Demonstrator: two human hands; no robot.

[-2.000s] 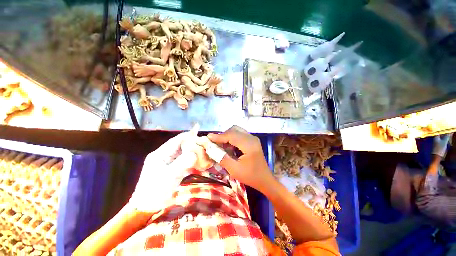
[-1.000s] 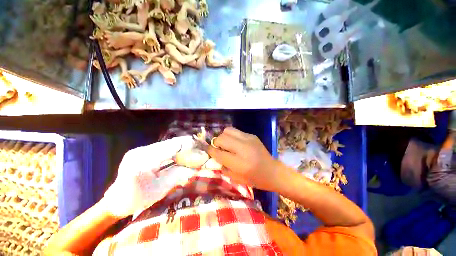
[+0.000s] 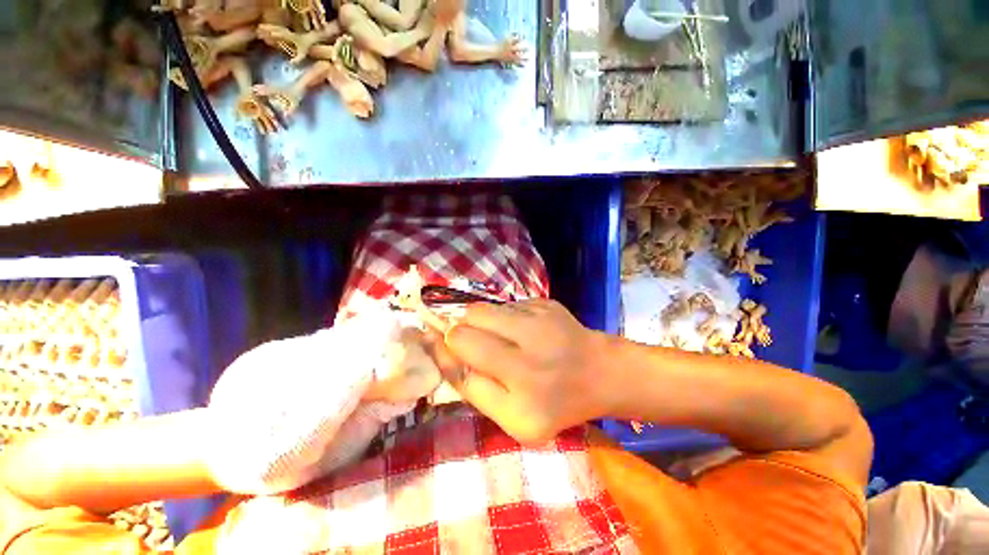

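My left hand (image 3: pixel 325 390), in a white glove, is closed on a tan moulded piece (image 3: pixel 412 291) held over the lap. Only the small pointed tip of the piece shows above the fingers. My right hand (image 3: pixel 521 363) is bare, and its curled fingers meet the left fingertips at the piece. A dark, narrow loop-shaped thing (image 3: pixel 461 294) shows just above the right fingers; I cannot tell if it is a held tool. The fingers hide most of the piece.
Jumbled tan pieces (image 3: pixel 374 38) lie on the metal bench (image 3: pixel 434 136), beside a black cable (image 3: pixel 208 108). A stained board (image 3: pixel 640 92) bears a white cup (image 3: pixel 651 20) and sticks. Blue crates of pieces stand left (image 3: pixel 168 325) and right (image 3: pixel 800 314). A checked apron (image 3: pixel 466 477) covers the lap.
The view has tilted down, so the bench sits higher. Both hands have turned inward with elbows spread wider, and the piece is now mostly covered by the fingers.
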